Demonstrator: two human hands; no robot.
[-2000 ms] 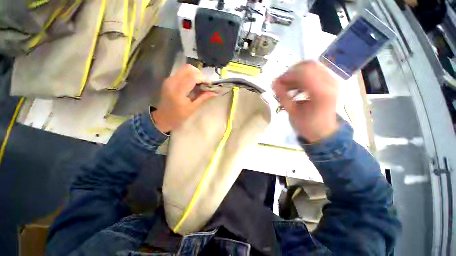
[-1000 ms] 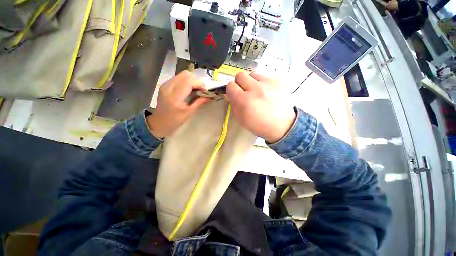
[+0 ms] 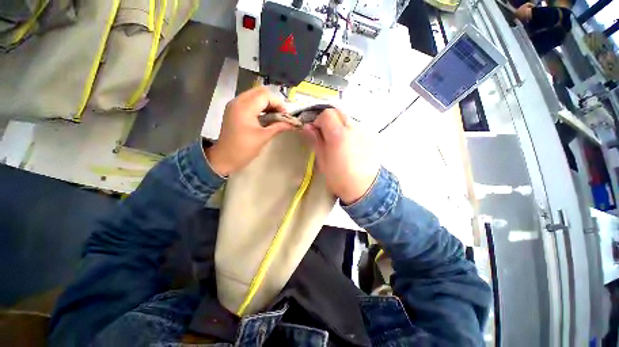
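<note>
A beige bag body (image 3: 261,210) with a yellow line down it (image 3: 288,217) stretches from my lap up to both hands. My left hand (image 3: 248,129) pinches its top edge, a grey-brown strip (image 3: 315,112), at the left. My right hand (image 3: 343,152) pinches the same edge at the right, with fingertips close to the left ones. The inside of the opening and the fingertip contact are partly hidden. The white sewing machine with a dark grey head cover (image 3: 290,44) stands just beyond the hands, with a yellow clamp plate (image 3: 313,91) under it.
Beige work pieces with yellow edges (image 3: 51,68) lie left of the machine beside a dark base plate (image 3: 173,88). A touch panel (image 3: 458,68) on a cable stands at the right. A metal rail (image 3: 543,196) runs along the right. Another person's arm shows at the upper right.
Two seconds ago my right hand was off the bag, blurred, with a small tool; it now pinches the top edge. Since one second ago it has shifted slightly and the dark strip shows more.
</note>
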